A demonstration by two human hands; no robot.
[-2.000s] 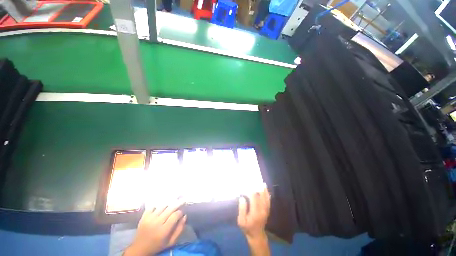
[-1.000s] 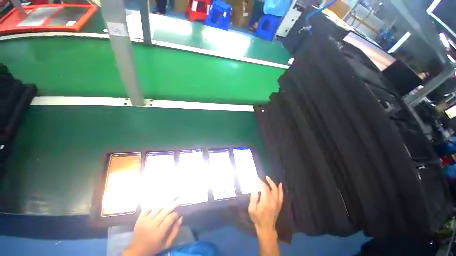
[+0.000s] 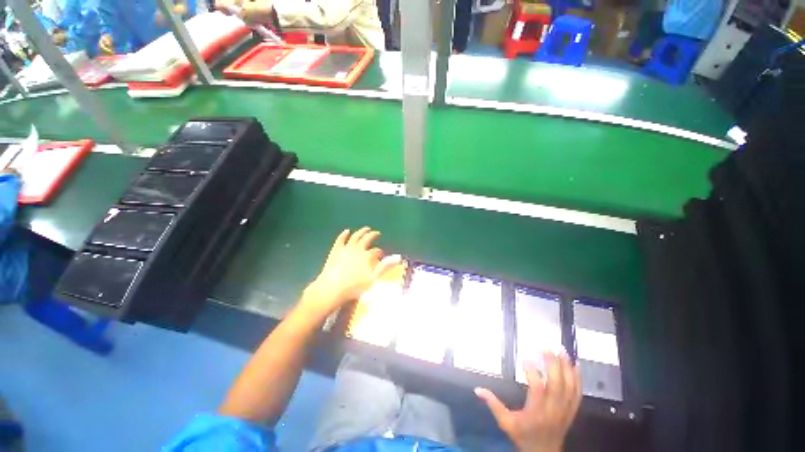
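A phone tray [image 3: 427,361] lies on the dark green bench with several smartphones side by side. The leftmost smartphone [image 3: 378,311] glows orange and white; the middle ones glare white. The rightmost smartphone [image 3: 598,348] shows grey with a white band. My left hand [image 3: 350,267] is open over the upper left end of the tray, its thumb at the top of the orange-lit phone. My right hand [image 3: 545,404] is open, fingertips over the lower part of the second phone from the right. Neither hand grips anything.
The left tray stack [image 3: 207,231] stands at an angle, dark phones on top. The tall right tray stack [image 3: 726,309] stands close beside the tray. A grey upright [image 3: 414,106] rises beyond the bench, before the green conveyor [image 3: 547,154]. Red-rimmed trays and people's blue sleeves are at far left.
The view has turned left, showing the left stack. My left hand has moved from the tray's near edge to its upper left end. My right hand has shifted left to another phone. The rightmost screen looks dimmer.
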